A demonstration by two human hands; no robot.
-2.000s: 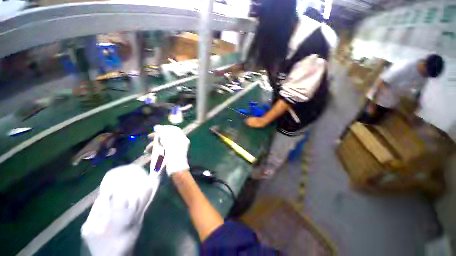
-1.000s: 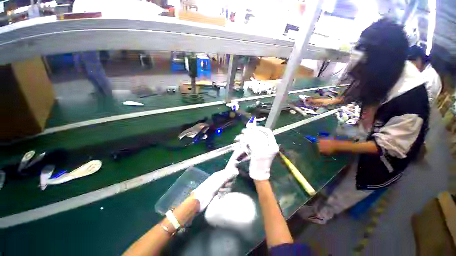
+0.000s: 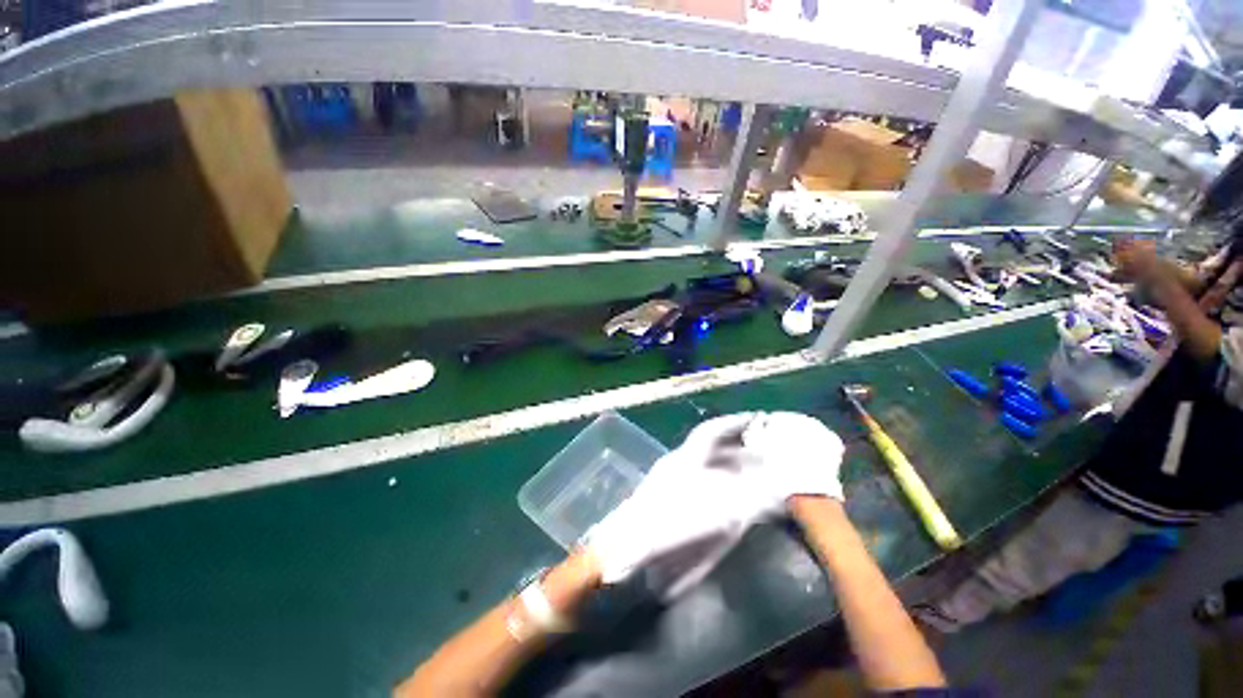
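Note:
My left hand [image 3: 675, 507], in a white knit glove, reaches in from the bottom over the green bench, beside the clear screw box [image 3: 600, 477]. My right hand [image 3: 802, 456], also gloved in white, meets it at the fingers. The gloves overlap and blur together, so whether a white part is between them cannot be told. The screw box stands just left of my hands. A blurred dark shape lies on the bench below my left hand.
A hammer [image 3: 902, 471] with a yellow-green handle lies right of my hands. Several blue cylinders [image 3: 1016, 398] lie further right, near another worker's arm. Neck fan parts [image 3: 357, 386] lie on the belt. A metal post [image 3: 927, 177] rises behind the hammer. A cardboard box [image 3: 232, 191] stands back left.
The view has swung left, showing more belt and the bench at left. The white part with a dark patch seen earlier in my hands no longer shows. The large white blur below my hands is gone.

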